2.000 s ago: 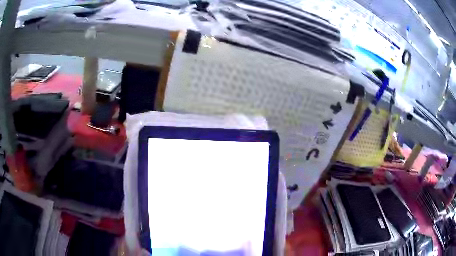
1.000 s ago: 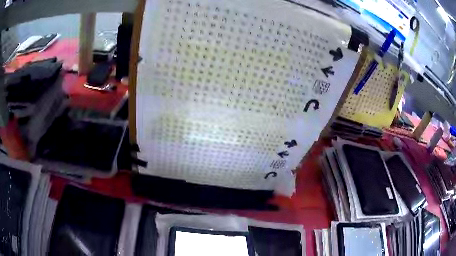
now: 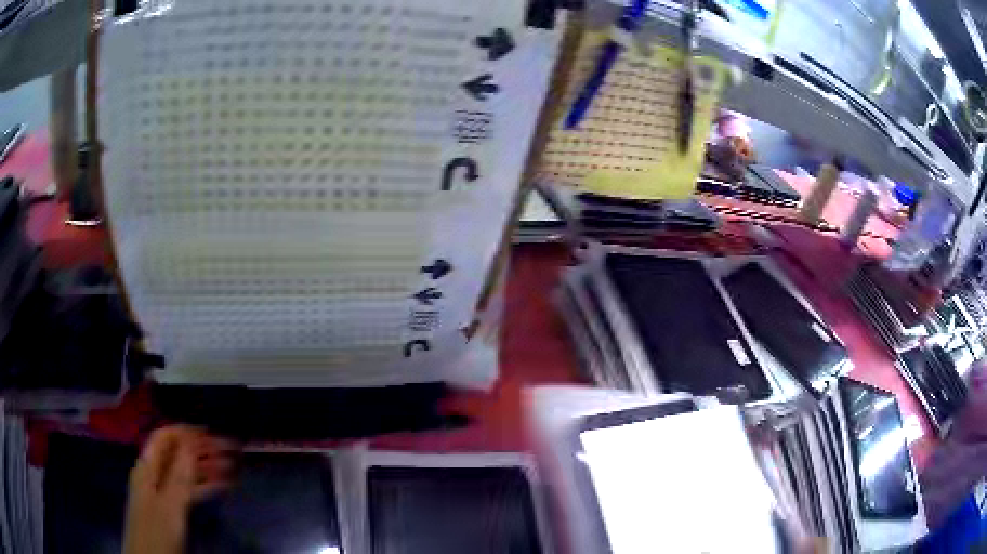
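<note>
A tablet with a bright white screen (image 3: 682,482) lies tilted over a whitish sleeve (image 3: 552,417) at the lower right. My right hand (image 3: 803,538) shows only as a small blurred patch at the tablet's lower right edge, gripping it; most of the hand is hidden or cut off. My left hand (image 3: 179,474) is at the lower left, blurred, over the dark tablets; its grip is unclear. A dark tablet (image 3: 449,509) in a whitish sleeve lies between the hands. Another dark tablet (image 3: 279,500) lies beside my left hand.
The upright test chart (image 3: 281,195) stands behind, with a black strip (image 3: 303,411) at its base. Tablet stacks (image 3: 676,325) stand on the red bench (image 3: 530,314) at right. A blue pen (image 3: 595,81) hangs by a yellow card (image 3: 628,130). Pinkish and blue cloth (image 3: 958,476) shows at the right edge.
The view has turned right. The lit tablet, in front of the chart and then low in the middle, is now at lower right. My left hand has come into view.
</note>
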